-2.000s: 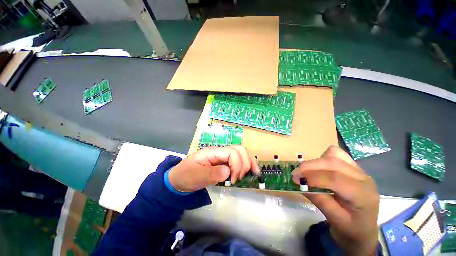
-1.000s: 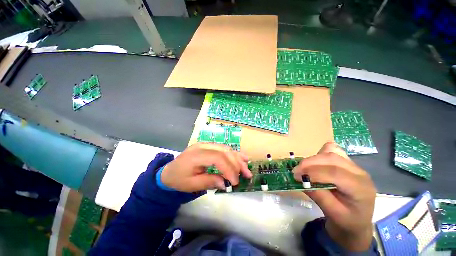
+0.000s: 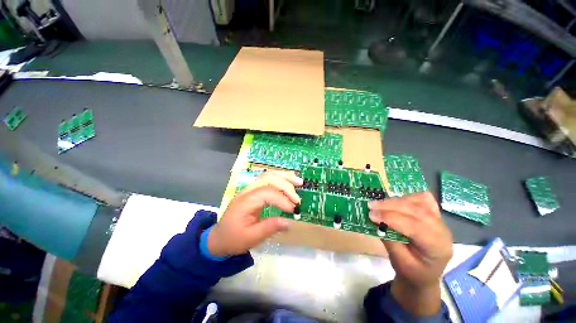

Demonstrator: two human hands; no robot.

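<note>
A green PCB panel (image 3: 335, 205) with a dark component band across its middle and black-topped round parts along its long edges is held up in front of me, its face tilted towards me. My right hand (image 3: 417, 236) grips its right end between thumb and fingers. My left hand (image 3: 249, 211) is at its left end, fingers over the edge by a round part; the thumb is apart below, and whether these fingers grip or only touch is unclear. A blue band (image 3: 208, 243) is on my left wrist.
A tan cardboard sheet (image 3: 268, 88) tilts over stacked green panels (image 3: 284, 149) on more cardboard. Boards lie on the dark conveyor (image 3: 151, 135) at left and right (image 3: 465, 197). A blue holder (image 3: 474, 287) with pale pieces and a yellow-handled tool (image 3: 556, 290) are at lower right.
The held panel has tilted up to show its face and is raised over the cardboard. My left thumb has come away from it. The view has shifted, with another board appearing at right.
</note>
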